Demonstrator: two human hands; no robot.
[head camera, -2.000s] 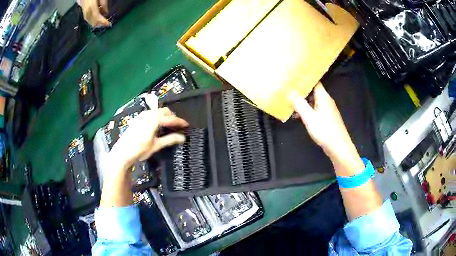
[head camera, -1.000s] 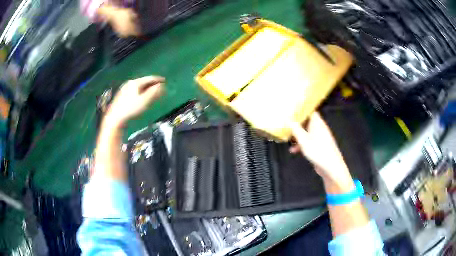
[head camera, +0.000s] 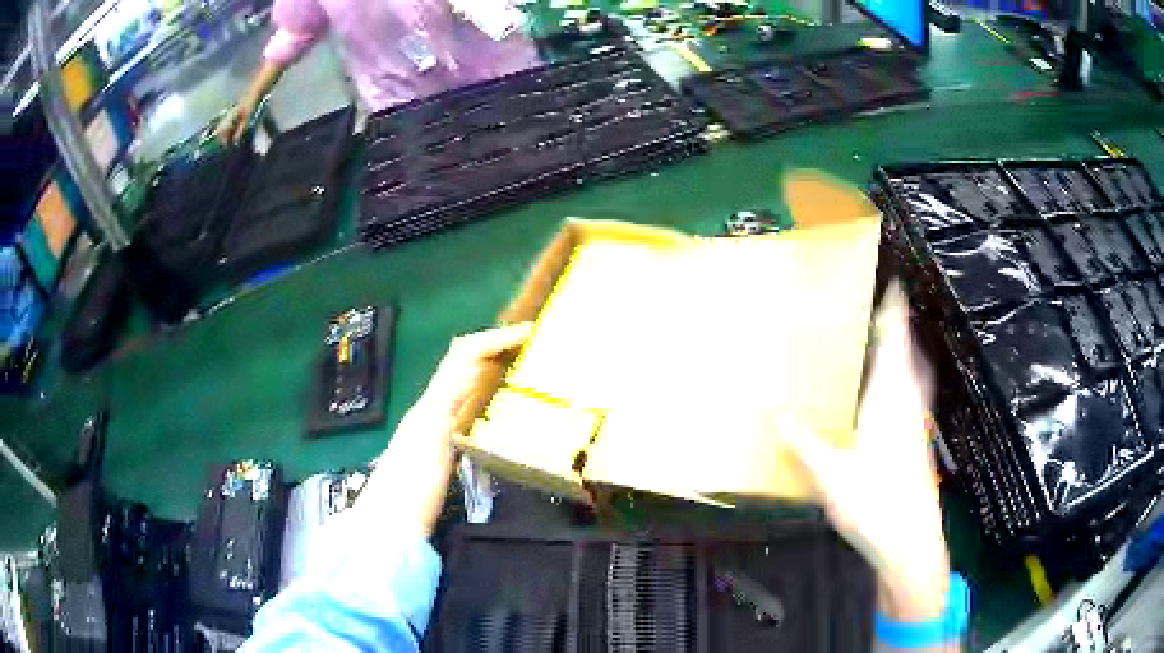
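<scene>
A brown cardboard parts box (head camera: 689, 357) is tilted in front of me, with pale, yellow-edged contents inside. My left hand (head camera: 479, 364) holds its left side, with the fingers partly hidden by the wall. My right hand (head camera: 874, 459) is blurred and lies against its right side, gripping the edge. Below the box is the black parts tray (head camera: 574, 541), partly covered by it, with ribbed rows of small black parts and a small loose dark bar (head camera: 756, 597) in the right compartment.
An open phone body (head camera: 350, 367) lies on the green mat at left. More phones (head camera: 238, 529) stand at lower left. Stacked black trays (head camera: 1008, 332) rise at right. Flat black trays (head camera: 523, 134) lie across the back, near a person in pink (head camera: 434, 51).
My left hand has moved from the phones and tray to the box's left side. The box has turned. The view has lifted, showing more of the bench's back.
</scene>
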